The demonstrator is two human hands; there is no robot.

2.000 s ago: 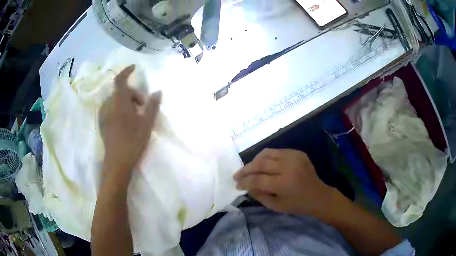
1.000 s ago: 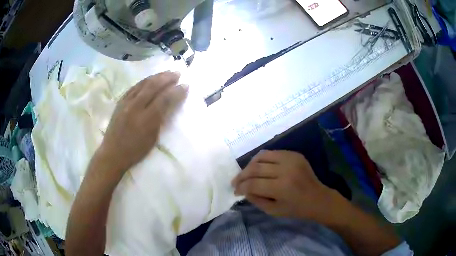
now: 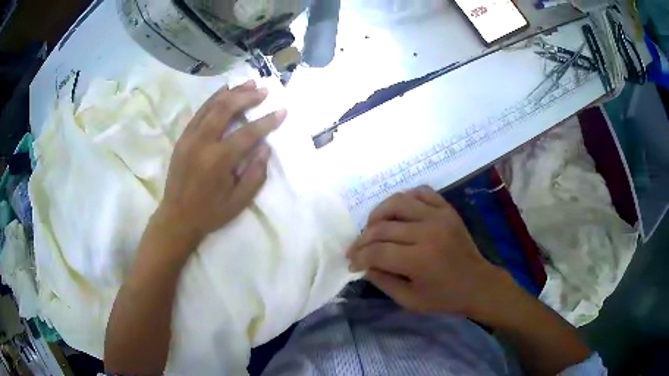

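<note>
The cream garment fabric lies heaped on the table left of the needle and hangs over the front edge. My left hand lies on it, fingers spread, fingertips close to the presser foot and needle. My right hand pinches the fabric's right edge near the table's front edge, above my lap. The off-white sewing machine head is at the top. Bright lamp light washes out the cloth at the needle, so the seam there cannot be made out.
A dark strip with a small metal end piece lies right of the needle. A printed ruler scale runs along the front edge. A lit smartphone and snips are at upper right. A dark red bin holds cream cloth.
My left hand has moved right and up over the cloth to beside the needle, its fingers now more spread. My right hand keeps its pinch and sits slightly higher. The view has shifted a little.
</note>
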